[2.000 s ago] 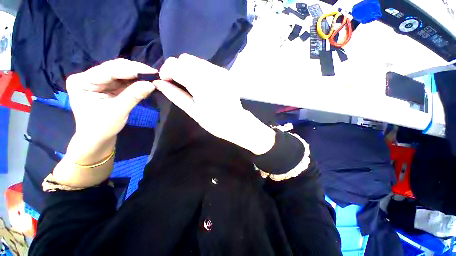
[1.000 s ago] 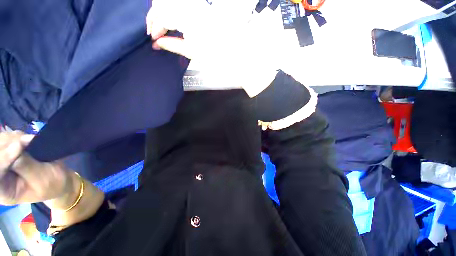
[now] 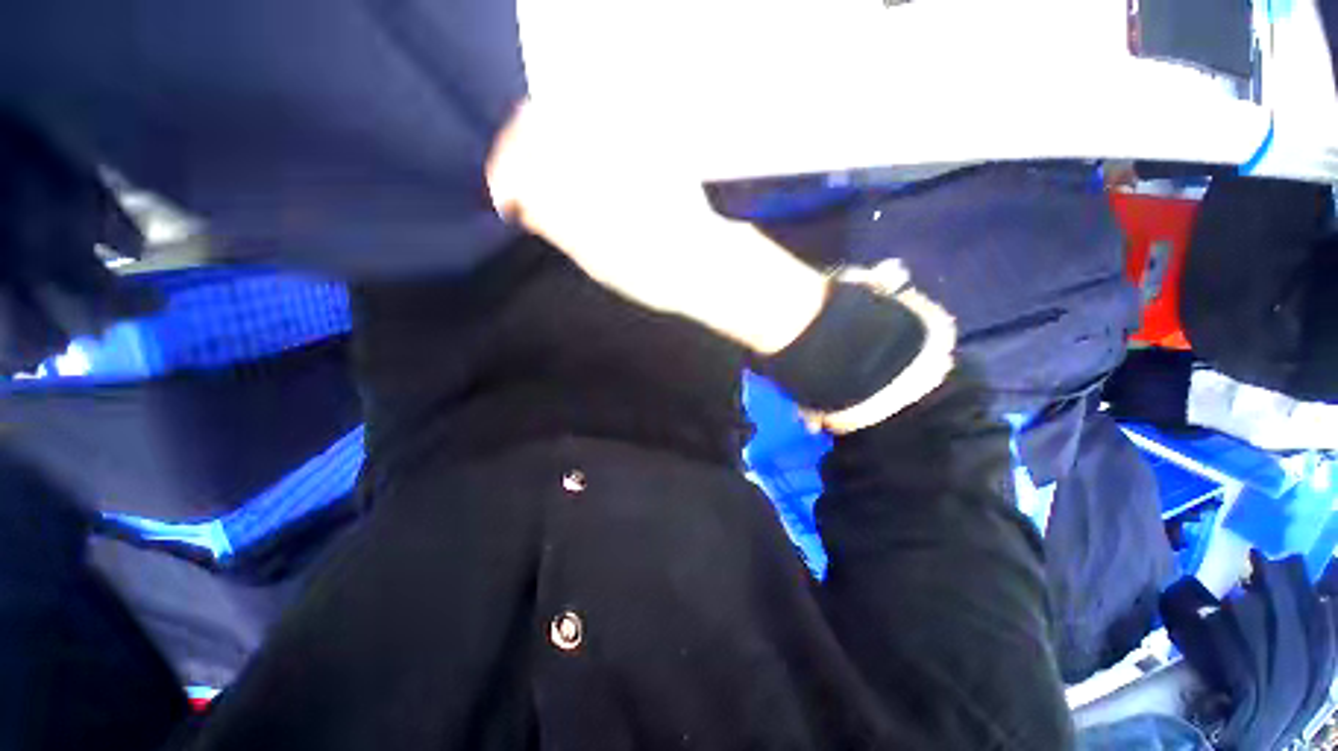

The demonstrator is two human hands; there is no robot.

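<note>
A navy garment piece (image 3: 338, 132) spreads over the upper left of the picture and is blurred. My right hand (image 3: 587, 206) lies at its right edge, over the near edge of the white table. The hand is overexposed and its fingertips are hidden or merged with the cloth, so I cannot tell whether it grips. My left hand is not in view. A dark blurred shape, maybe my left sleeve, fills the lower left.
The white table (image 3: 910, 103) runs across the top, with a black phone (image 3: 1192, 30) at its right end. Blue crates (image 3: 257, 323) with navy work stand at the left. Navy cloth (image 3: 983, 272), a red object (image 3: 1156, 264) and more blue crates (image 3: 1174, 467) lie at the right.
The view has shifted, so the snips and scraps are out of the picture. My left hand has gone out of view. The navy cloth, stretched between both hands before, now hangs broader across the upper left.
</note>
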